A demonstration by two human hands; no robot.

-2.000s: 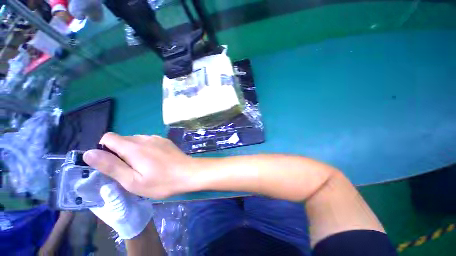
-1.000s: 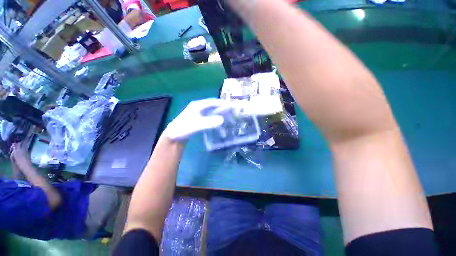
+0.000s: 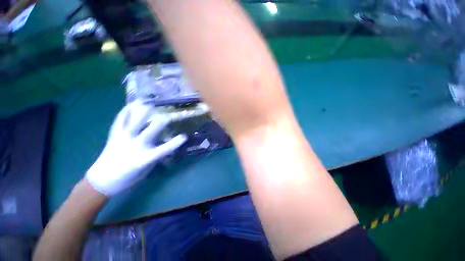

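The clear plastic housing (image 3: pixel 165 84) lies on the film-wrapped fixture (image 3: pixel 191 112), under the dark press head (image 3: pixel 145 47). My left hand (image 3: pixel 133 145), in a white glove, is at the near left side of the fixture with its fingers spread. Its fingertips are close to the housing's near edge; whether they touch it is blurred. My right forearm crosses the middle of the view up to the top edge. My right hand is cut off there. The black base plate (image 3: pixel 216 138) shows below the fixture, partly hidden by my right arm.
A black tray (image 3: pixel 25 168) is at the left on the green mat (image 3: pixel 357 112). A white and dark object (image 3: pixel 84 34) lies at the upper left. Clear bagged pieces (image 3: pixel 415 173) fill a dark bin at the lower right. More clear bags are at the upper right.
The housing has gone from my left hand onto the fixture, and the glove's fingers have spread. My right arm still reaches up. The view has swung to the right.
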